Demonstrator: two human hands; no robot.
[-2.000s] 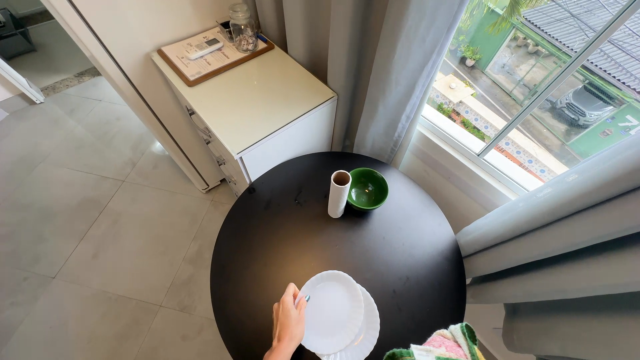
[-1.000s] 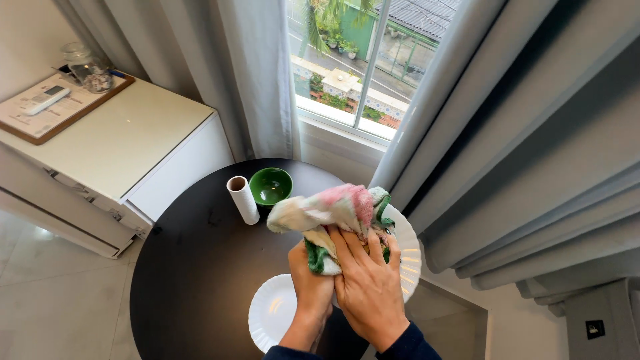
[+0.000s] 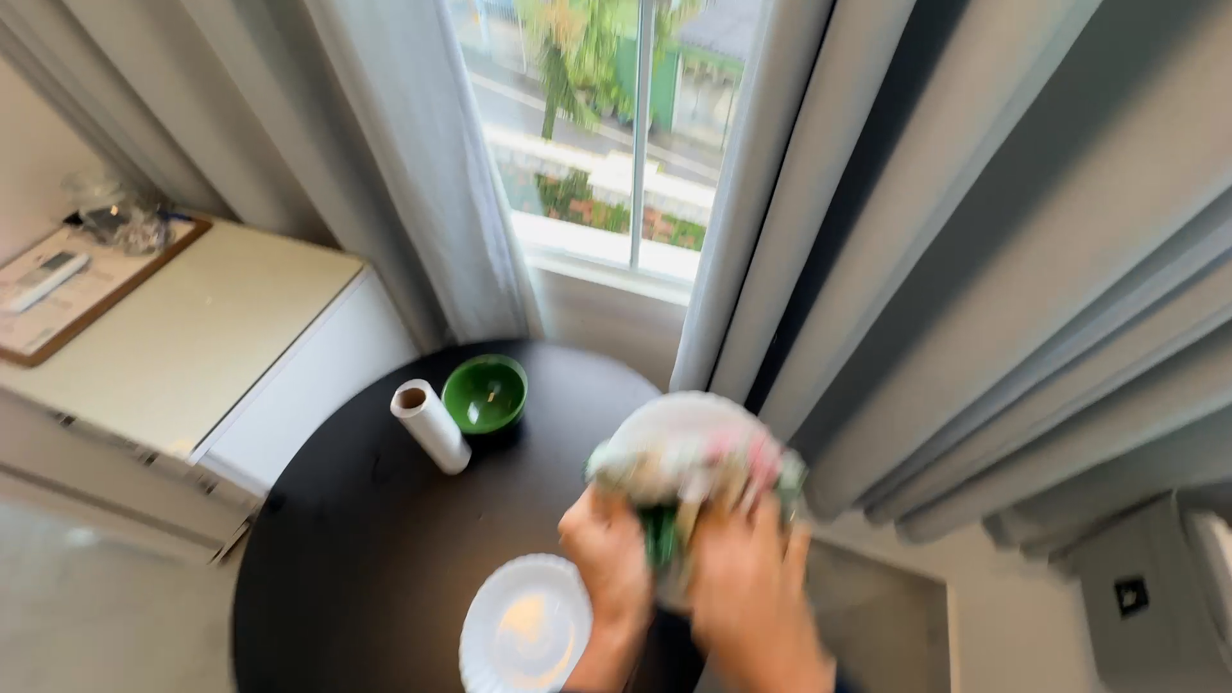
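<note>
My left hand [image 3: 611,568] grips the left side of a white plate [image 3: 688,414] and the multicoloured cloth [image 3: 703,467] over it, above the right part of the round black table [image 3: 385,577]. My right hand [image 3: 756,587] presses the cloth against the plate; both hands are blurred, and the cloth hides most of the plate. Another white plate with a scalloped rim [image 3: 527,626] lies on the table just left of my left forearm. Farther back, a green bowl [image 3: 486,395] stands beside an upright white roll with a brown core [image 3: 431,426].
A cream-topped cabinet [image 3: 207,318] stands at the left, bearing a brown-edged board [image 3: 106,298], a white remote control [image 3: 48,281] and a glass jar [image 3: 120,217]. Grey curtains [image 3: 924,260] hang around the window [image 3: 597,144] and close along the table's right side.
Two seconds ago my left hand held a plate above another, with the cloth at the table's edge. Now the cloth is over a raised plate in both hands. The view has turned right.
</note>
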